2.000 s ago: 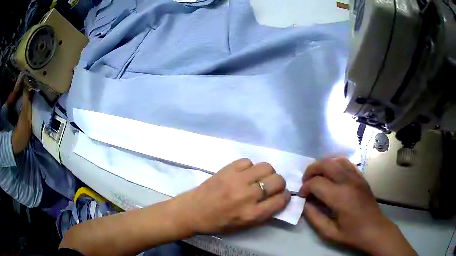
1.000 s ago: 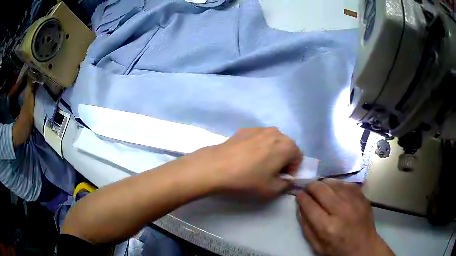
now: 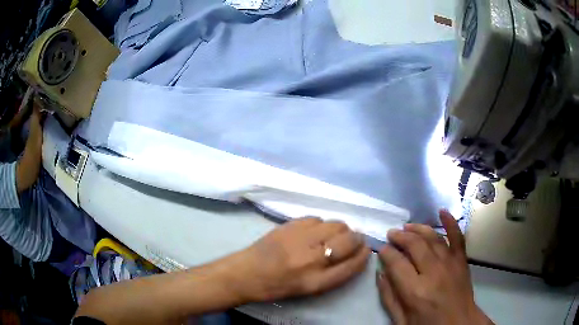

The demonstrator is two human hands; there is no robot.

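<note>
A large light blue panel (image 3: 286,127) lies across the table, its right end under the lit area of the machine head. A long white strip (image 3: 209,155) lies along the panel's near edge, with the edge folded and lifted near the middle. My left hand (image 3: 311,257), with a ring, pinches the near edge of the cloth at the strip's right part. My right hand (image 3: 425,266) lies just right of it, fingertips on the same edge, one finger raised toward the needle area. The fingertips of both hands partly hide the folded edge.
The machine head (image 3: 508,82) stands at the right over the metal bed plate (image 3: 508,232). A cream machine (image 3: 70,63) stands at the far left, with another person's arm (image 3: 32,149) beside it. Striped-looking cut parts (image 3: 105,273) and a yellow curved item (image 3: 117,249) are below the table edge.
The white strip's loose near part has been folded up along the panel's edge. My left hand has moved down and toward me, and the small white end piece no longer stands out between my hands.
</note>
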